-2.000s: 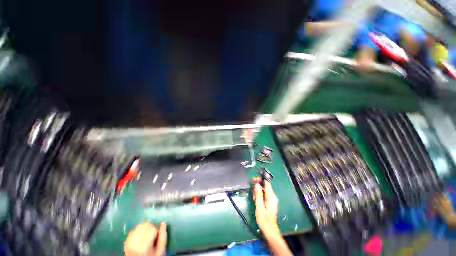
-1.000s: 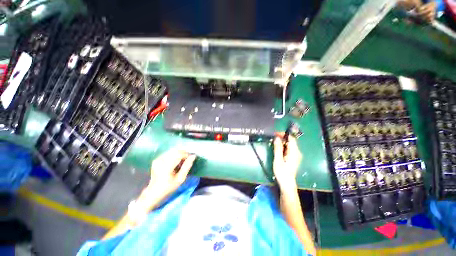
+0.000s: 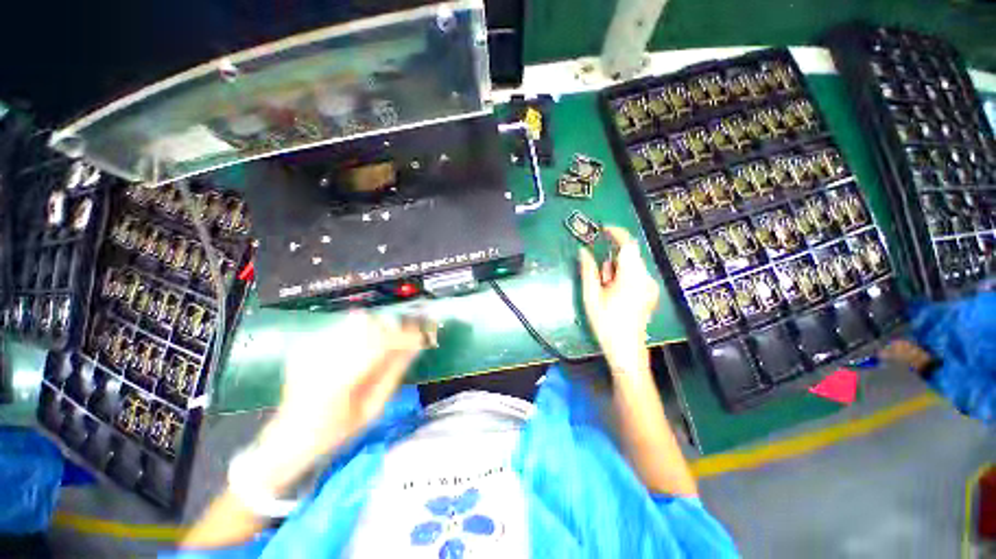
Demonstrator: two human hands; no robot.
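Observation:
My left hand (image 3: 350,355) is motion-blurred in front of the jig. Its fingertips are closed on a small housing (image 3: 426,329), too blurred for detail. My right hand (image 3: 620,295) is right of the jig, palm down, with thin dark tweezers (image 3: 608,262) between thumb and finger. A loose housing (image 3: 582,227) lies on the green mat at its fingertips; I cannot tell if the tweezers touch it. More loose housings (image 3: 579,177) lie just behind. The black hot-melt jig (image 3: 415,229) has a brownish piece in its nest (image 3: 366,178) and a red light in front.
A clear guard (image 3: 295,98) hangs over the jig's rear. A filled tray (image 3: 754,207) stands right, another (image 3: 158,306) left, with more trays outside them. A silver bent rod (image 3: 534,169) and black cable (image 3: 530,325) flank the jig. Blue-sleeved people (image 3: 961,344) are at both sides.
The view has shifted and turned. My left hand has moved right, towards the cable. My right hand stays beside the loose housings, its fingers turned slightly. The jig's nest shows more clearly.

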